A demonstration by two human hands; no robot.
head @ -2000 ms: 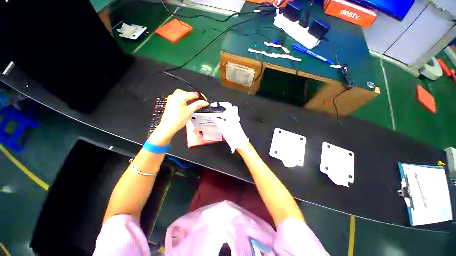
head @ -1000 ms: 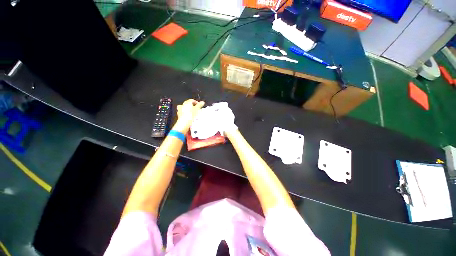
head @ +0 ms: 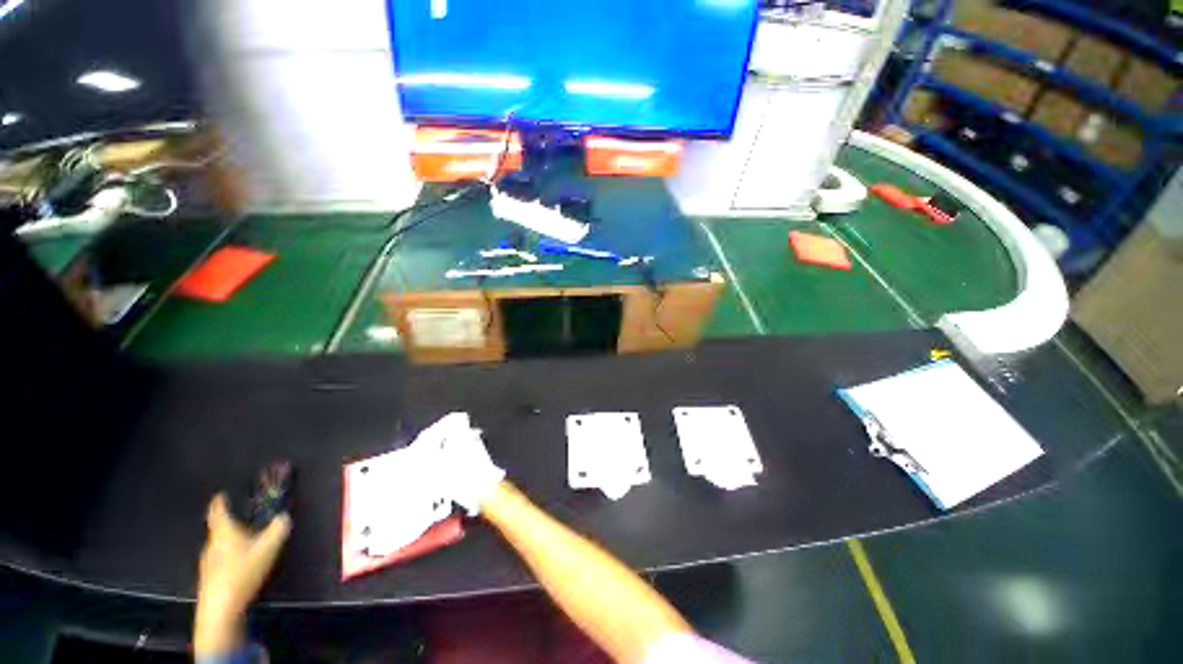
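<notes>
My left hand (head: 236, 566), bare, is at the lower left and blurred, with thumb and fingers around the near end of a black remote control (head: 271, 488). A flat white unit (head: 382, 502) with dark corner dots lies over a red-orange pad (head: 405, 558) at the bench's near edge. My right hand (head: 454, 467), in a white glove, is on the unit's right side; glove and unit blend, so its fingertips are hard to make out. Two more white units, one (head: 607, 451) nearer and one (head: 717, 444) further right, lie flat on the black bench.
A clipboard with paper (head: 957, 428) lies at the bench's right. Behind are a green-topped table (head: 610, 208) with a power strip (head: 538, 217), a blue-lit screen (head: 571, 65), orange cartons and a green conveyor with a curved white rail (head: 1038, 279). A dark monitor stands left.
The view has lifted, showing more of the screen and conveyor. My left hand has left the unit and taken hold of the remote. The unit now lies lower over the pad under my gloved hand.
</notes>
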